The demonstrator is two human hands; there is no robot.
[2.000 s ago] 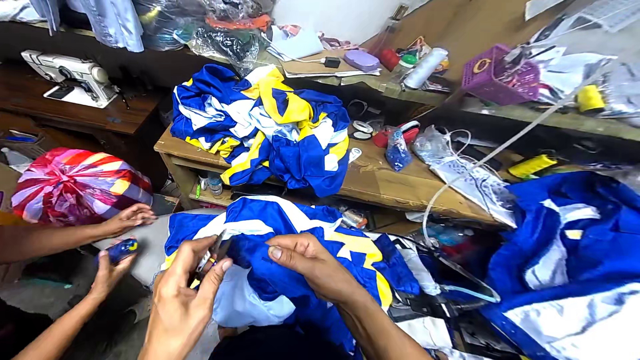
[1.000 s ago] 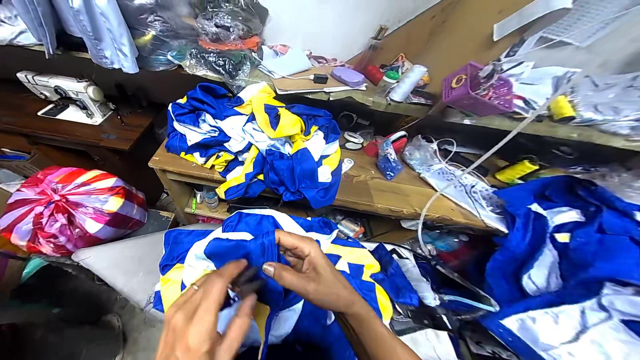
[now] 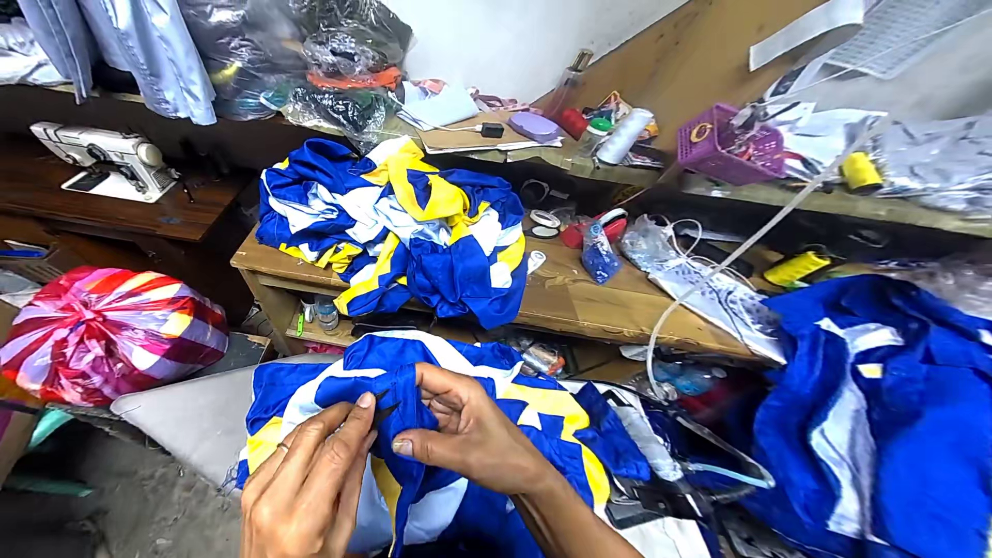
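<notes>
My left hand (image 3: 314, 480) holds a small dark pointed cutting tool (image 3: 385, 408), probably thread snips, its tips against a blue fabric edge. Most of the tool is hidden by the fingers. Just beside it, my right hand (image 3: 473, 442) pinches the folded blue edge between thumb and fingers. That edge belongs to a blue, white and yellow garment (image 3: 542, 391) spread out below both hands. Behind it, a heap of matching garments (image 3: 457, 263) lies on a wooden bench. More blue and white fabric (image 3: 914, 418) lies at the right.
A white sewing machine (image 3: 116, 159) stands on a dark table at the back left, above a striped plastic bundle (image 3: 116, 333). On the shelf are a purple basket (image 3: 717, 155) and a white thread cone (image 3: 624, 136). A pale cord (image 3: 728, 256) arches over the wooden bench (image 3: 573, 298).
Another person's hands, one holding a small dark blue object at the left two seconds ago, are out of view. My left hand has brought the dark tool against the blue fabric edge.
</notes>
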